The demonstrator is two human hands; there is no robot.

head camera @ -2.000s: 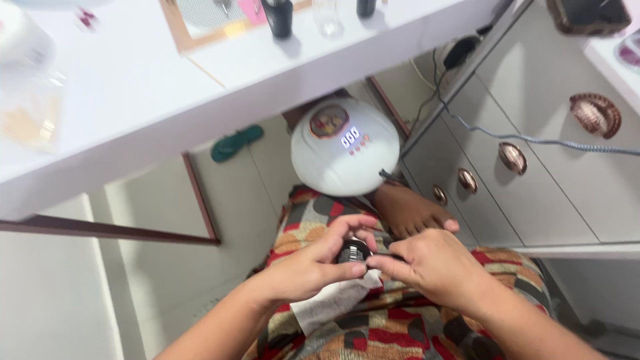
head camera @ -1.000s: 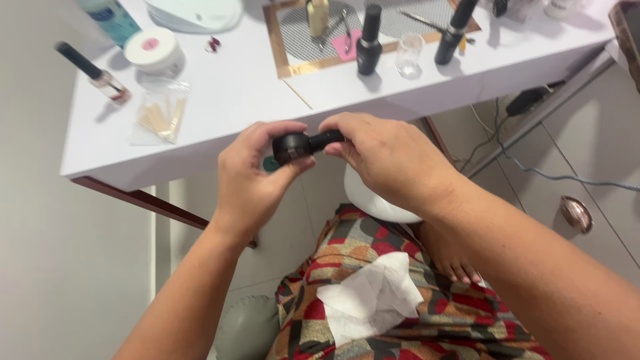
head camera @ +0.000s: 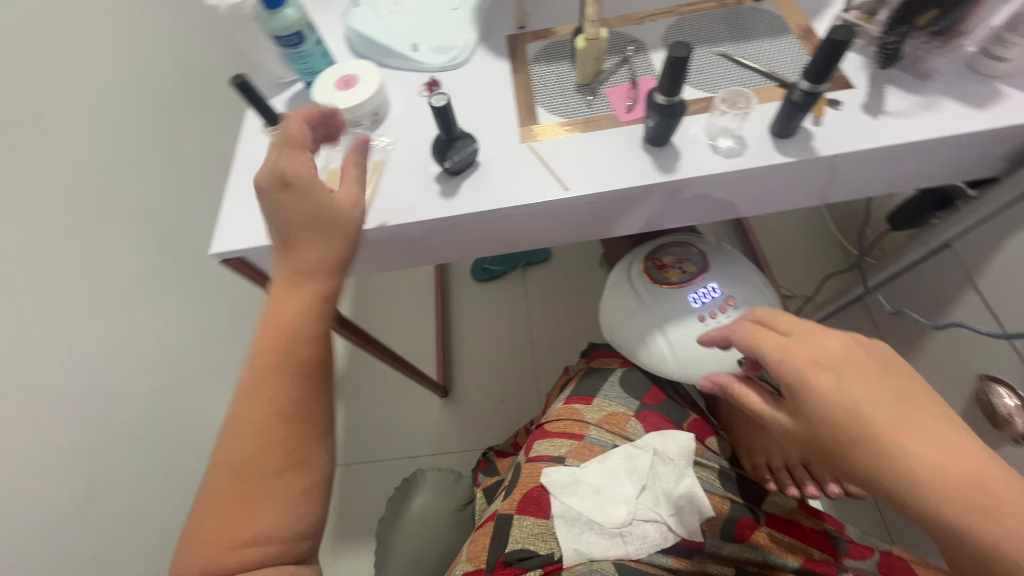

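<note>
My left hand (head camera: 316, 188), empty with fingers apart, hovers over the left end of the white table, partly covering a clear bag of wooden sticks (head camera: 374, 180) and a bottle with a black cap (head camera: 254, 100). To its right stands a rounded black nail polish bottle (head camera: 454, 148). My right hand (head camera: 800, 376) is empty and open, near the lower right side of a white nail lamp (head camera: 652, 332) whose display shows zeros. A white wipe (head camera: 632, 496) lies on the patterned cloth over my lap. Another person's bare foot (head camera: 780, 456) is partly hidden below my right hand.
On the table (head camera: 504, 200) are a round white jar (head camera: 350, 92), a blue bottle (head camera: 300, 48), two tall black polish bottles (head camera: 666, 100), (head camera: 812, 80) a clear small cup (head camera: 730, 116) and a copper-edged mesh mat (head camera: 560, 132). A cable (head camera: 920, 324) runs at right.
The black bottle that both hands held one second ago now stands on the table. My hands have moved apart, the left toward the table's left end, the right down by the lamp.
</note>
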